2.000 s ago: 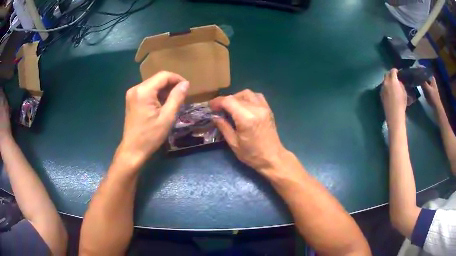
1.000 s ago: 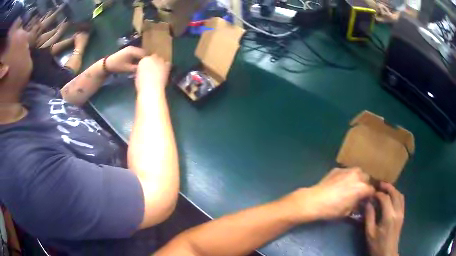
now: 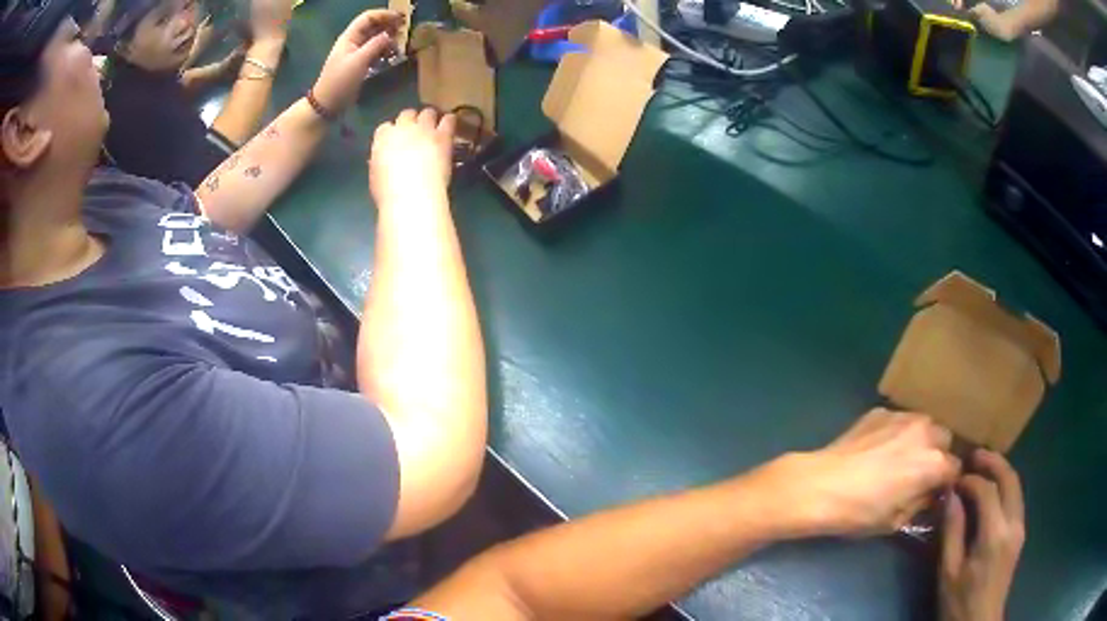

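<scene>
A mailer box (image 3: 971, 364) stands at the lower right on the green table, its plain brown lid open with side ears out. My left hand (image 3: 880, 471) is over the box tray with its fingers bent and close together. My right hand (image 3: 986, 522) is at the tray's right side, near the left fingertips, its lower part cut off by the picture edge. A bit of shiny clear plastic (image 3: 919, 529) shows between the hands. The hands hide most of the tray, and whatever the fingers may pinch cannot be seen.
A person (image 3: 206, 364) sits at the left, hands at another brown box (image 3: 458, 79). An open mailer box (image 3: 577, 121) with bagged parts stands nearer. Cables (image 3: 777, 103), a black box with yellow edging (image 3: 941, 55) and a large dark device (image 3: 1056, 170) are at the back.
From two seconds ago, the view has swung left, bringing the neighbouring person in. Since one second ago, that person's far hand has lifted away from the box. My hands stay at my box.
</scene>
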